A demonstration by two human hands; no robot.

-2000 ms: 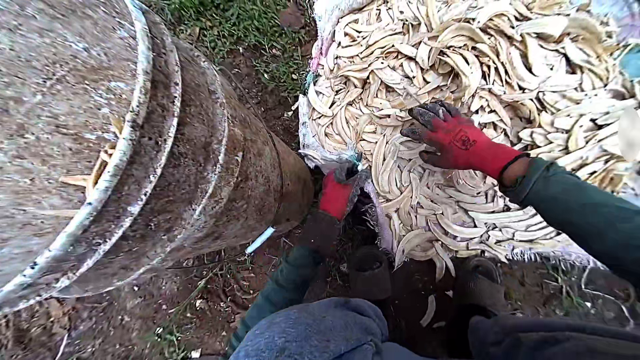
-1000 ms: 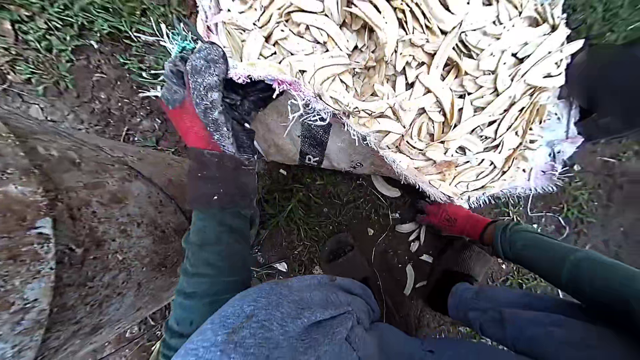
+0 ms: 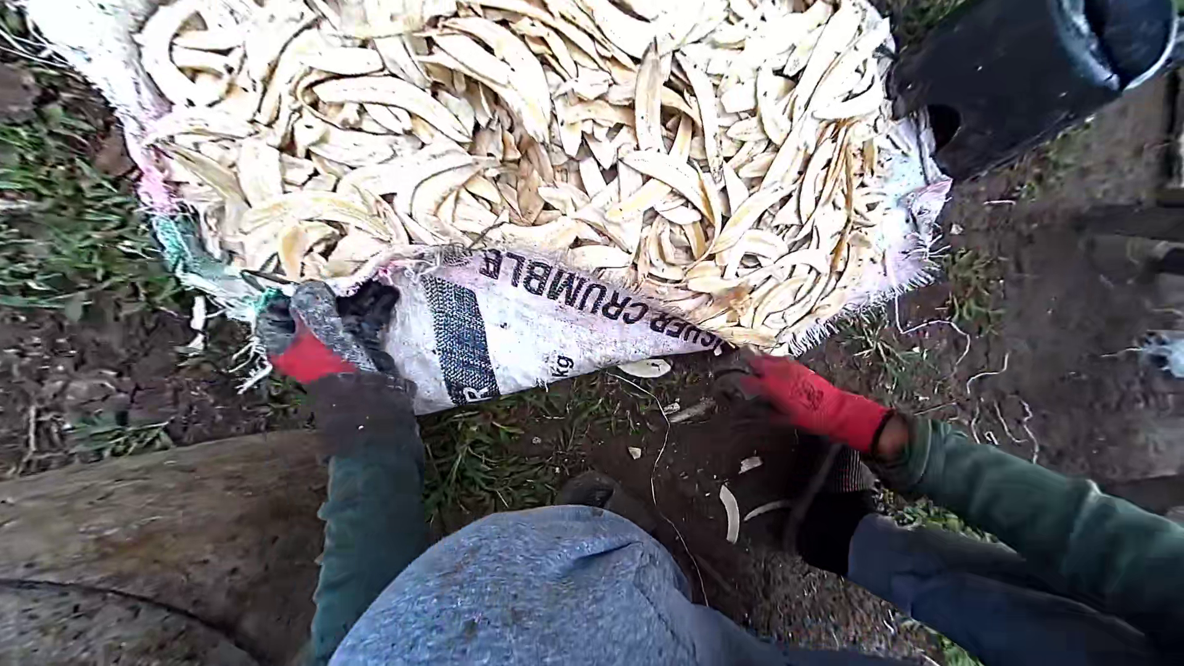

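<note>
Pale, curved dried slices [image 3: 518,120] lie heaped on an opened woven plastic sack [image 3: 499,324] with frayed edges. The sack's near edge is folded up and bears printed writing. At that edge's left part, my left hand [image 3: 324,333], in a red and dark grey work glove, is closed on the sack. My right hand [image 3: 795,393], in a red glove and slightly blurred, is at the near edge toward the right. Its fingertips are dark against the soil, so whether they pinch the sack is hard to tell.
A large drum-like container [image 3: 157,555] lies at the lower left. A black container or pipe-like object [image 3: 1027,79] is at the upper right, against the sack. Several fallen slices [image 3: 730,514] and loose threads lie on the soil near my feet. Grass [image 3: 65,203] grows at the left.
My right hand has left the heap, where it rested two seconds ago, for the sack's near edge. The near edge is now folded up by my left hand. The view has shifted strongly.
</note>
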